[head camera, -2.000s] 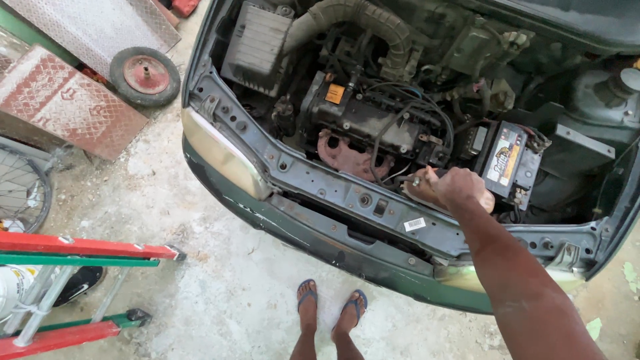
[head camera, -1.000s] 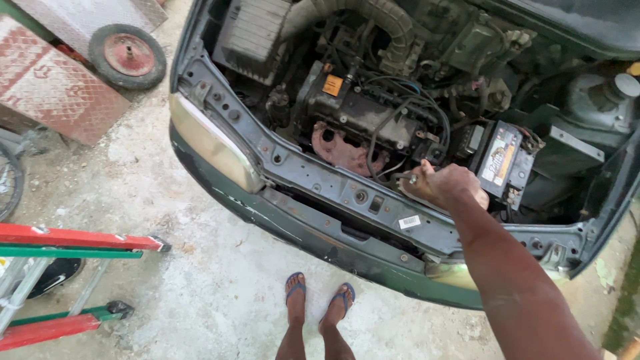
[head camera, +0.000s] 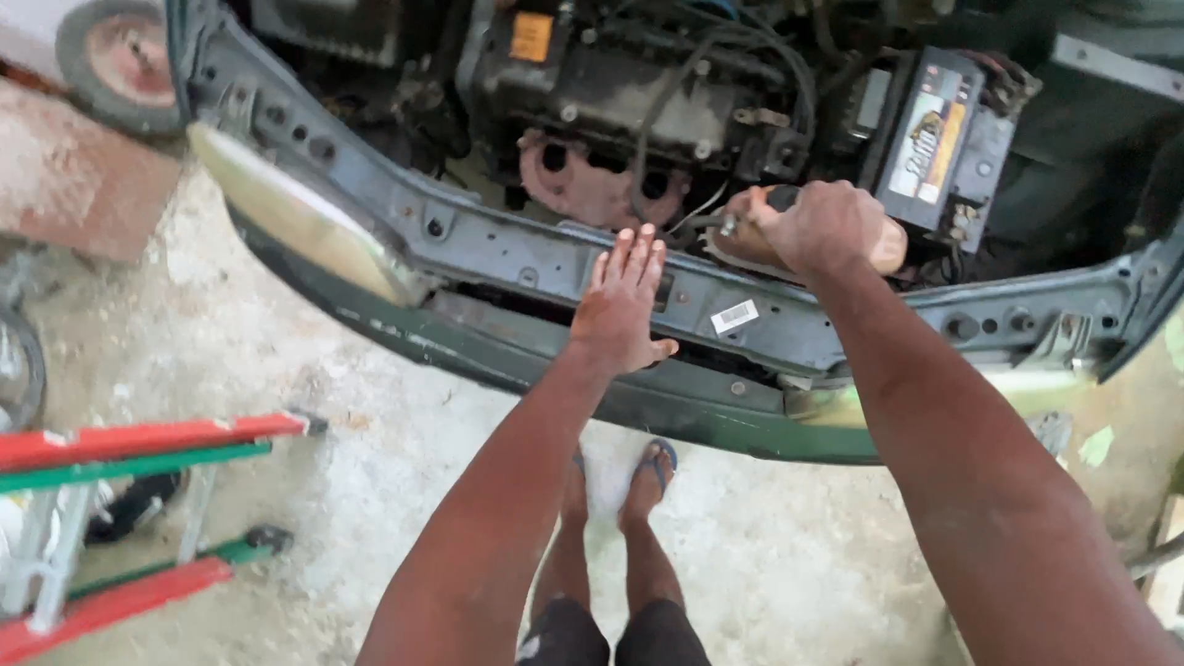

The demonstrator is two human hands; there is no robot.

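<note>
My left hand (head camera: 622, 310) is laid flat over the car's radiator support panel (head camera: 499, 250), fingers extended toward the engine, holding nothing. To its right, my right hand (head camera: 826, 231) is closed around a brown and tan object (head camera: 745, 242) with a black part at the thumb; its exact kind is unclear, and the fingers hide much of it. This object lies at the panel's rear edge, between the rusty exhaust manifold (head camera: 601, 190) and the car battery (head camera: 928, 139). Behind the manifold is the engine's valve cover (head camera: 638, 102), with black cables across it.
The green front bumper (head camera: 721, 430) runs below my forearms. A red and green stepladder (head camera: 157, 439) lies at the left on the concrete floor (head camera: 370, 518). A small wheel (head camera: 129, 55) and a rusty metal plate (head camera: 79, 176) are at the upper left. My sandalled feet stand before the bumper.
My left hand has come into view and now lies over the front panel. My right hand remains near the battery, in a closed grip. The view has moved closer to the car's front.
</note>
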